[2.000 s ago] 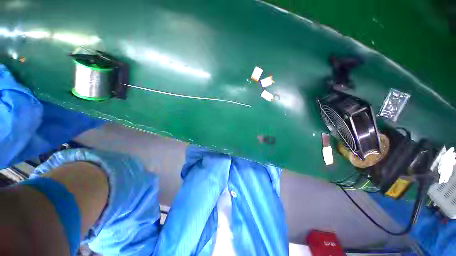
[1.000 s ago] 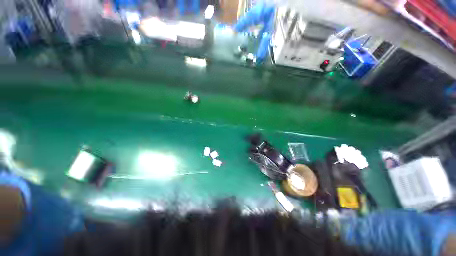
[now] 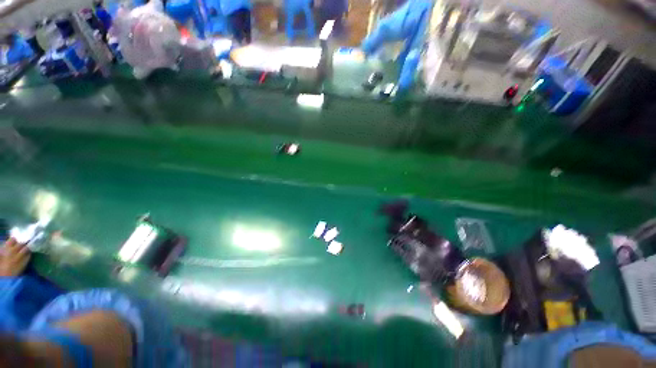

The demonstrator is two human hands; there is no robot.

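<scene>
Neither of my hands shows. My left wrist, in a blue cuff with a blue band, is cut off at the bottom left. A blue cuff and some skin of my right arm are cut off at the bottom right. Three small white battery cells point(image 3: 331, 235) lie mid-bench. The solder spool point(image 3: 138, 243) stands in its black holder at the left, and blurred solder wire point(image 3: 244, 263) runs from it towards the cells. A small dark piece point(image 3: 354, 310) lies nearer me.
The black fan point(image 3: 424, 251) stands beside the tip-cleaning tin point(image 3: 480, 286). A clear plastic tray point(image 3: 475, 235), a black station with a yellow label point(image 3: 559, 315), a white bundle point(image 3: 570, 246) and a white vented box point(image 3: 642, 291) are at the right. Another person's hand point(image 3: 13, 257) is far left.
The view has tilted up from my lap to the far side of the bench, with some blur. My left wrist stays at the lower left, and a right cuff now shows at the lower right.
</scene>
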